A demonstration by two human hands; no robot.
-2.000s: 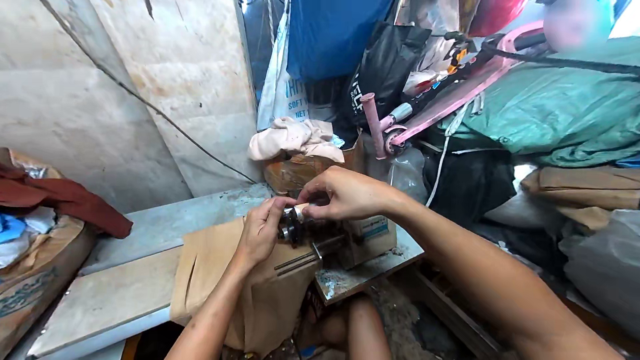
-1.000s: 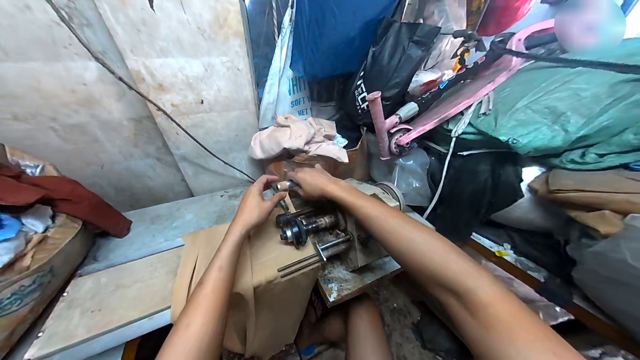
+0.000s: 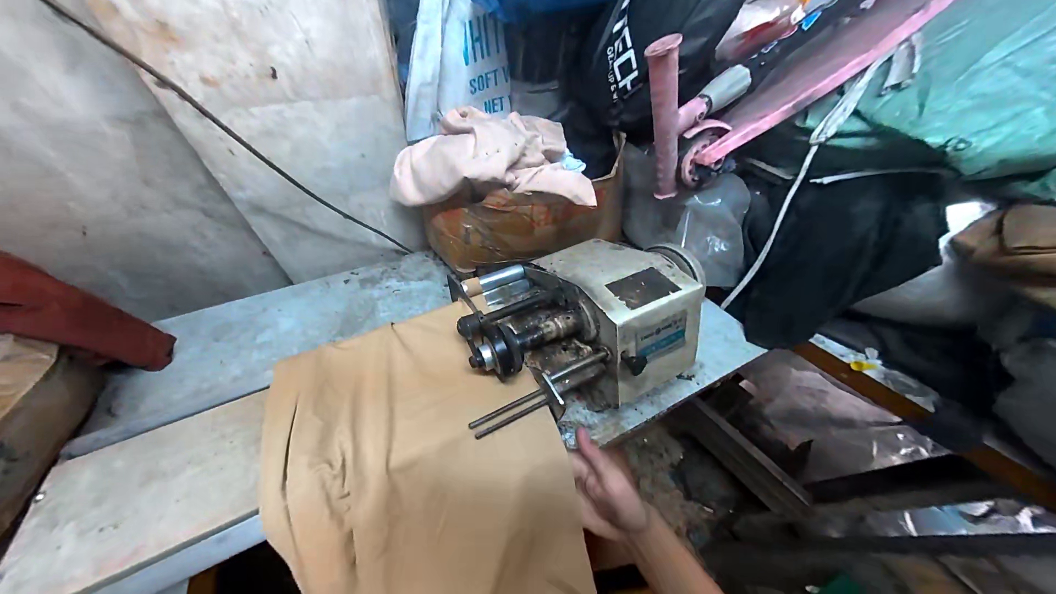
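A metal machine (image 3: 652, 330) with a grey housing and dark, greasy rollers stands on the bench. Tan fabric (image 3: 412, 429) lies under its rollers and hangs down over the front edge. At the fabric's right edge, below the two thin metal rods (image 3: 516, 412), is my right hand (image 3: 610, 495), thumb raised; its fingers are partly hidden behind the cloth, so I cannot tell if they pinch it. My left hand is out of view.
Behind the machine sits a cardboard box (image 3: 520, 235) with pale pink cloth (image 3: 495, 157) on it. A pink scooter (image 3: 808, 99) leans at the back right. Dark red cloth (image 3: 74, 313) lies at the left, and a dark cable (image 3: 247, 144) runs along the wall.
Both hands have left the far end of the machine's rollers. My right hand has come down to the fabric's right edge; my left hand has gone out of view.
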